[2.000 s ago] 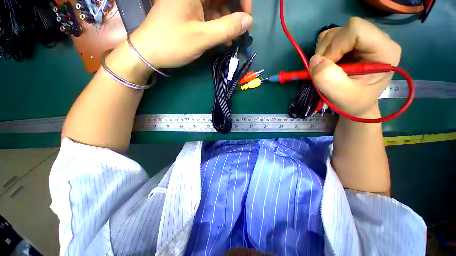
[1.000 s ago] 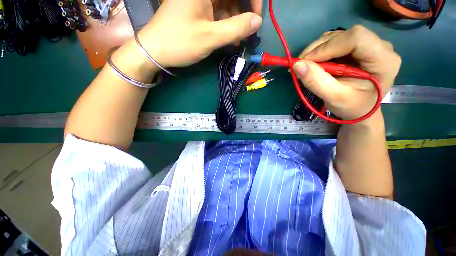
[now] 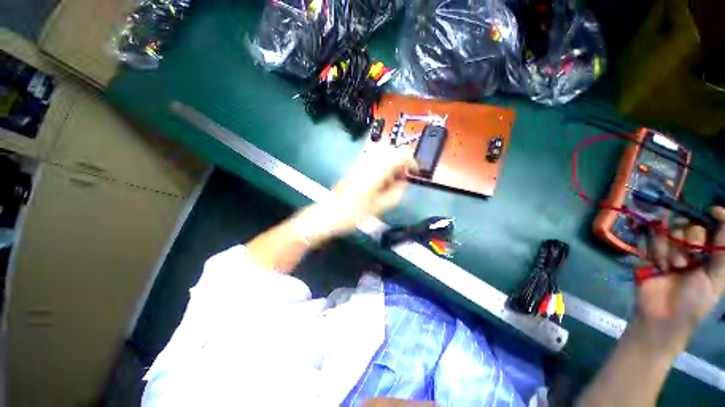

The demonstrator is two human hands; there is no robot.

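Note:
My left hand (image 3: 378,187) is blurred at the lower left corner of the orange-brown test board (image 3: 469,171). Its fingertips are near the lower end of the black box (image 3: 430,149); whether they touch or hold anything is unclear. My right hand (image 3: 684,274) is at the right edge, with fingers around the red test probe (image 3: 656,273); a dark probe or lead (image 3: 676,205) also runs to it. A coiled AV cable (image 3: 409,233) with white, red and yellow plugs lies partly over the steel rule (image 3: 461,280). A second coiled cable (image 3: 544,274) lies to its right.
The orange multimeter (image 3: 645,187) lies beside my right hand. A black cable heap (image 3: 346,91) is behind the board. Clear plastic bags (image 3: 461,52) of cables line the back. A second steel rule (image 3: 596,318) continues rightward. Tan cabinets (image 3: 79,238) stand at left.
The view has turned and widened. My left hand has moved from the near cable to the board. My right hand has moved right with the red probe, away from the plugs, toward the multimeter.

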